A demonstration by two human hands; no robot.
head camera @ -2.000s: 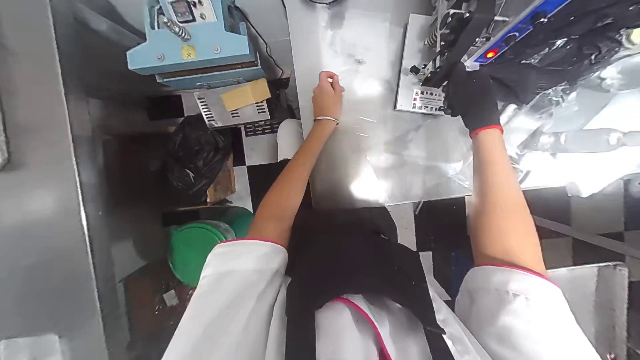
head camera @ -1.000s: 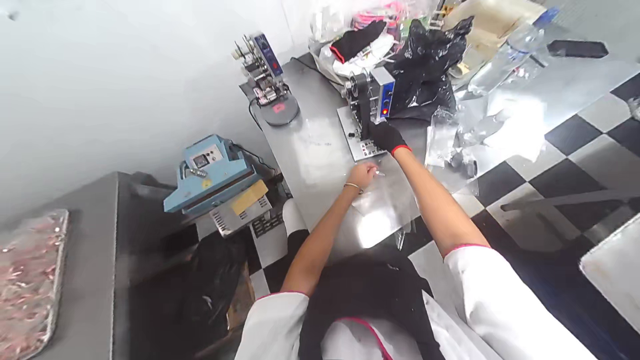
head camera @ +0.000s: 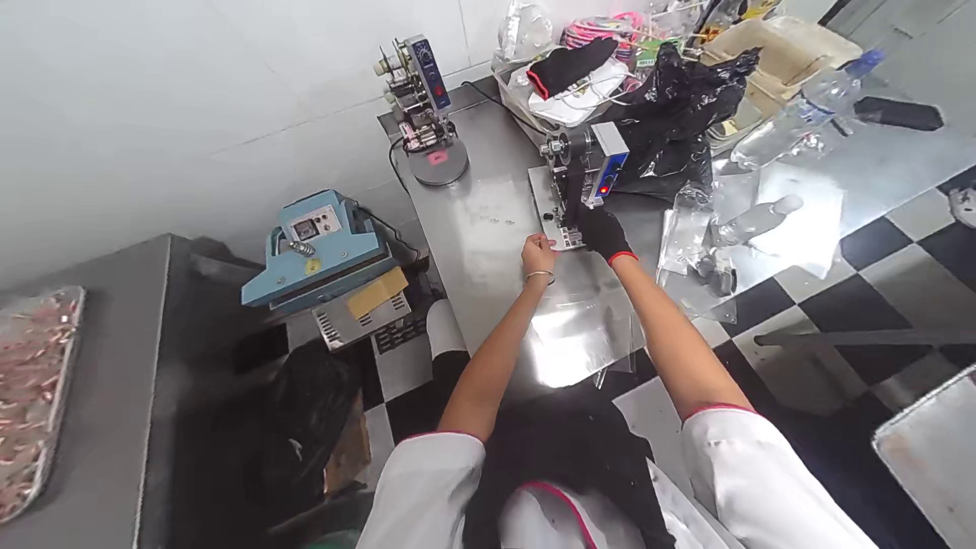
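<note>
On the steel table stands a ribbon coding machine (head camera: pixel 583 171) with a blue control panel, a lit red light and a pale base plate. My right hand (head camera: pixel 605 232), in a black knit glove with a red cuff, is at the machine's front; its fingers are partly hidden, and I cannot tell what they grip. My bare left hand (head camera: pixel 538 252), with a bracelet at the wrist, is at the near left corner of the base plate, fingertips bent together. Whether it holds something thin is unclear. A clear plastic sheet (head camera: pixel 602 293) lies on the table below my hands.
A second coding machine (head camera: pixel 427 114) stands at the back left, and a light-blue press (head camera: pixel 324 244) sits lower left. Behind the work are a black plastic bag (head camera: pixel 679 114) and a bin with a black glove (head camera: pixel 572 67). Plastic bottles (head camera: pixel 762 221) lie right; a tray (head camera: pixel 42 381) is far left.
My left hand has moved from bare table to the machine's base plate. My right hand stays at the machine. The view has swung widely.
</note>
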